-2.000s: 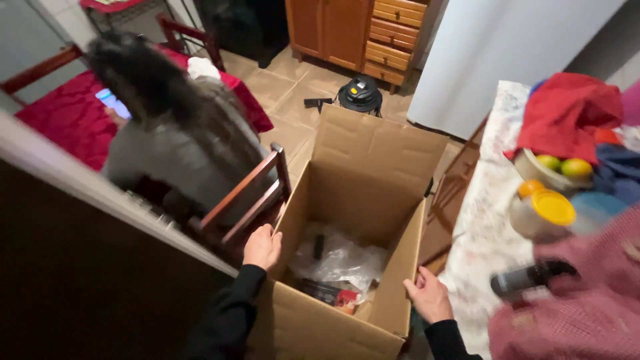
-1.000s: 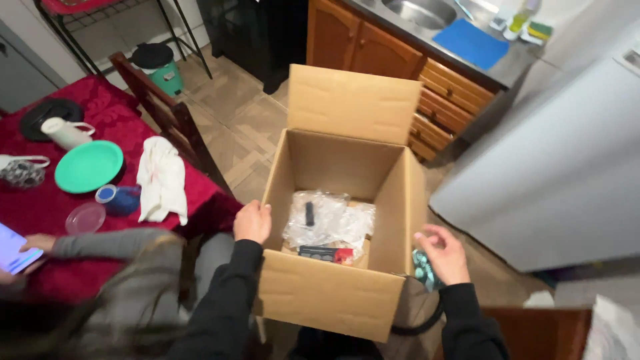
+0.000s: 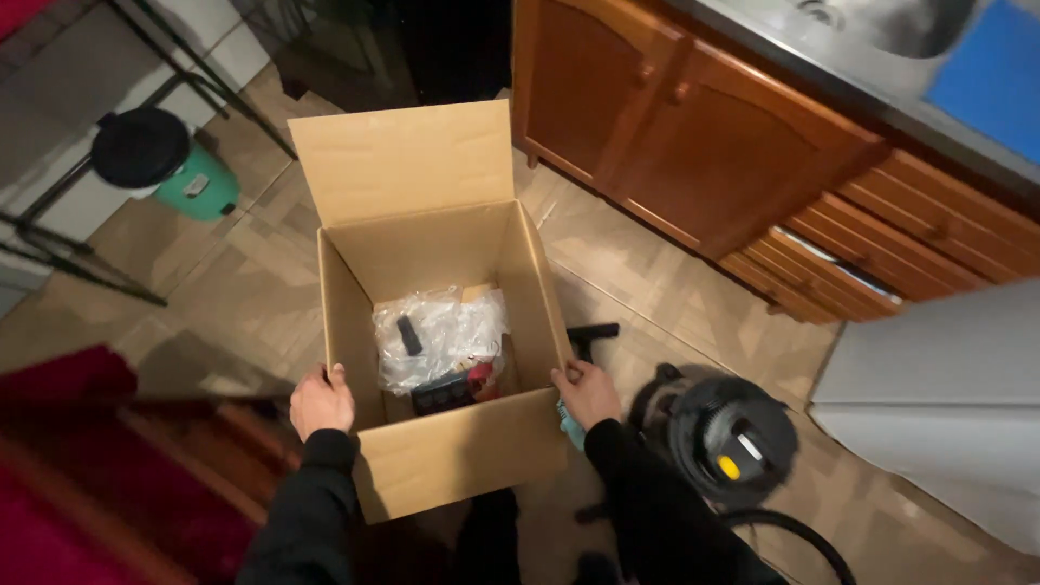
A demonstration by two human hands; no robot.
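An open cardboard box (image 3: 422,175) with two flaps spread stands in the middle of the view. My left hand (image 3: 322,401) grips its left side near the front corner. On the opposite side, my right hand (image 3: 588,393) holds the right edge, with a light blue object (image 3: 571,426) partly hidden below it. Inside the box lie clear plastic packaging (image 3: 439,329), a small black object (image 3: 409,335) on top of it, and a dark and red item (image 3: 445,392) by the front wall. The fingers outside the box walls are partly hidden.
A canister vacuum cleaner (image 3: 735,443) with a black hose is on the tiled floor at right. Wooden cabinets (image 3: 715,154) and a white refrigerator (image 3: 934,406) stand beyond. A green bin (image 3: 199,183) is at left, near a metal-legged stand and a red-covered table.
The box has been carried from beside the table toward the cabinets, with my hands at its sides. My right hand, off the edge a second ago, is on it now. The view has shifted.
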